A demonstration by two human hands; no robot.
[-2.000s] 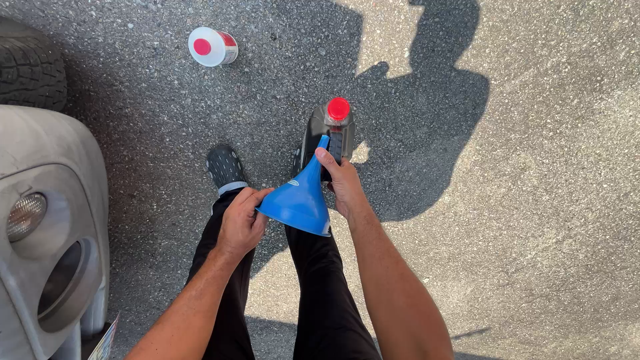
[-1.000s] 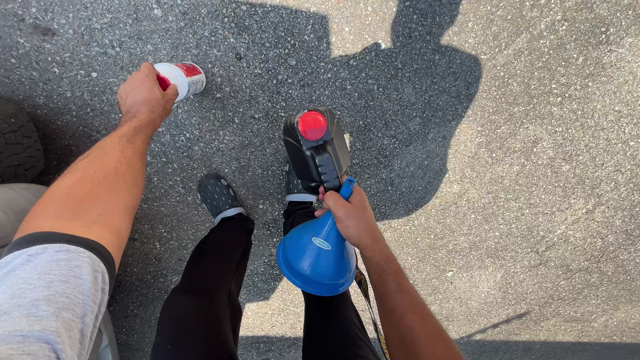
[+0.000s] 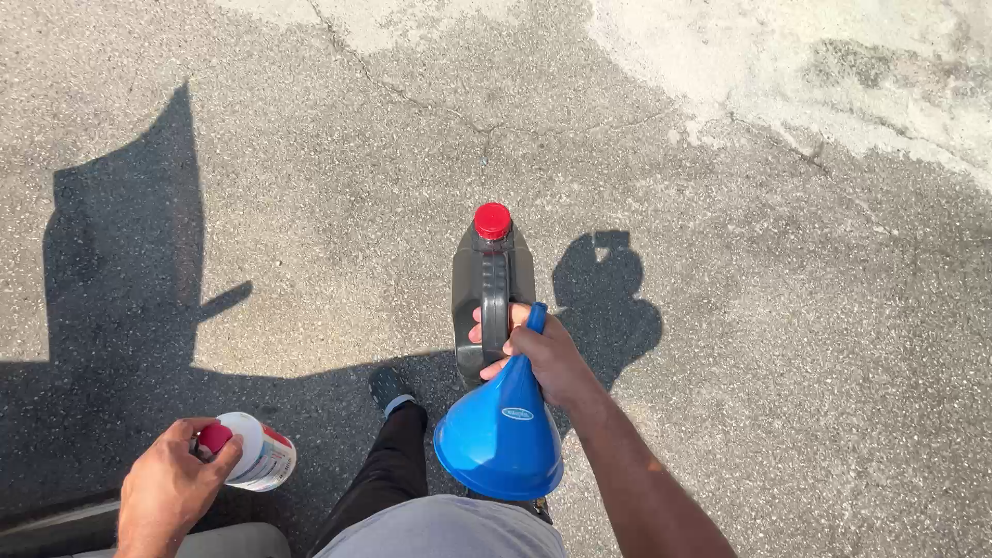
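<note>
My left hand (image 3: 174, 477) grips the red cap of a white plastic bottle (image 3: 267, 457) with a red-and-white printed label, at the lower left. Near the middle, my right hand (image 3: 546, 356) has its fingers around the handle of a black plastic jug (image 3: 469, 291) with a red screw cap (image 3: 493, 221). The same hand holds a blue plastic funnel (image 3: 500, 442) by its narrow spout, the wide mouth pointing down toward my body. The funnel bears a small oval mark. Whether the jug touches the ground cannot be told.
Asphalt (image 3: 349, 194) with cracks and a pale patch (image 3: 814, 70) lies all around. Part of a vehicle (image 3: 240, 541) shows at the lower left edge. My shoe (image 3: 390, 387) stands left of the jug. Shadows fall to the left and right.
Two seconds ago both hands were on the funnel; the left hand then took the white bottle's cap. My right hand now holds the jug's handle along with the funnel. The view has moved greatly.
</note>
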